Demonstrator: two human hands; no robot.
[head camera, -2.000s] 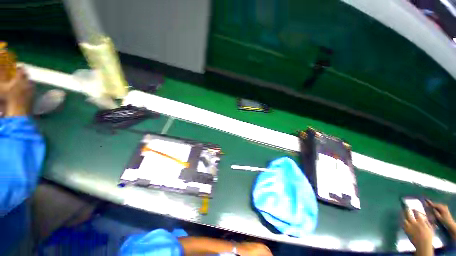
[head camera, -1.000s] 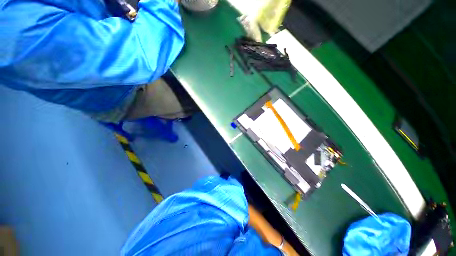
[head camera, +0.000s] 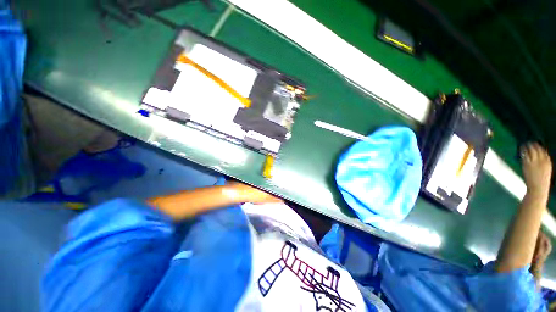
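Observation:
An open tablet (head camera: 210, 85) lies on the dark-green bench mat, with a white battery area, an orange flex cable (head camera: 216, 81) across it and a board at its right end. A short orange flex tail (head camera: 268, 166) sticks out past its near edge. No hand touches the tablet. My left forearm reaches right from a blue sleeve, below the bench edge. My left hand (head camera: 262, 195) is blurred near that edge, its fingers not distinguishable. My right hand is not in view. A thin silver tool, perhaps tweezers (head camera: 339, 129), lies beside a blue cloth cap (head camera: 381, 175).
Dark stacked tablets (head camera: 457, 152) stand right of the cap. A white strip (head camera: 341, 58) runs behind the mat, with a small dark item (head camera: 397, 38) on the green belt beyond. A neighbour's hand (head camera: 536, 167) is at the far right. Blurred black strips (head camera: 131, 11) lie upper left.
The view has swung back to the right and rotated. The stacked tablets and right neighbour show again, and my shirt front now shows. The tablet, silver tool and cap keep their places on the mat.

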